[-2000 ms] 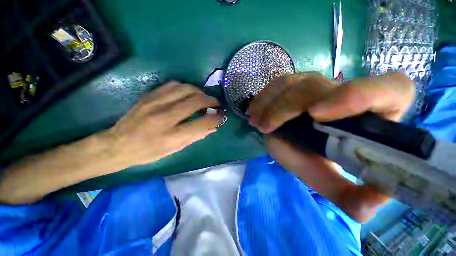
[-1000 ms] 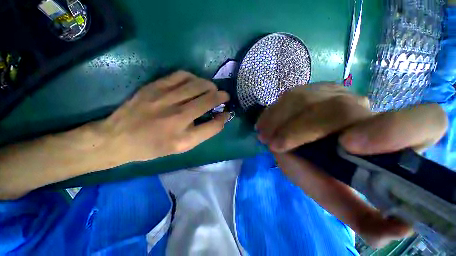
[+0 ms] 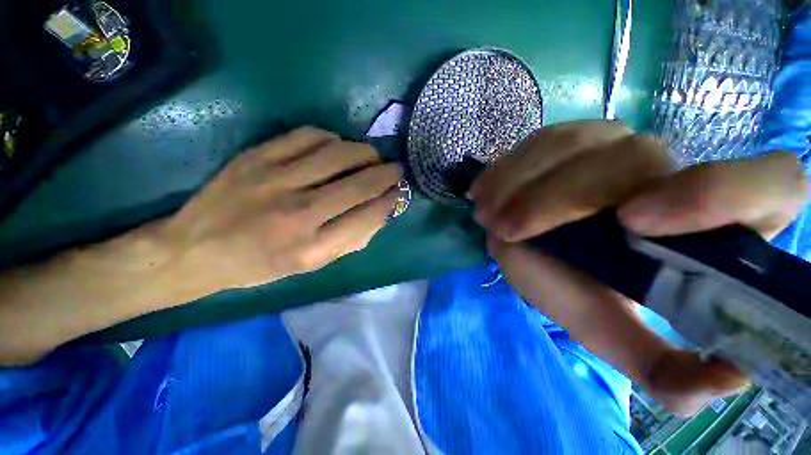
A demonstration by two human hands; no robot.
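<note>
My left hand point(image 3: 293, 209) lies low over the green bench with its fingertips on a small round electronic module point(image 3: 402, 199); only the module's silvery right edge shows. My right hand point(image 3: 569, 182) is closed around an electric screwdriver point(image 3: 711, 267) with a black front end and a pale labelled body. The screwdriver's dark tip is at the lower edge of the round perforated screw plate point(image 3: 471, 111). The very end of the tip cannot be made out.
A black compartment tray point(image 3: 169, 62) with modules is at the upper left. A white scrap point(image 3: 386, 121) lies at the plate's left edge. Silver tweezers point(image 3: 620, 53) lie right of the plate. A clear blister tray point(image 3: 716, 89) is at far right. The bench point(image 3: 293, 53) is green.
The screwdriver's dark tip now shows over the plate's lower edge, where my right hand hid it a second ago. My left fingers have closed in over the module, hiding more of it.
</note>
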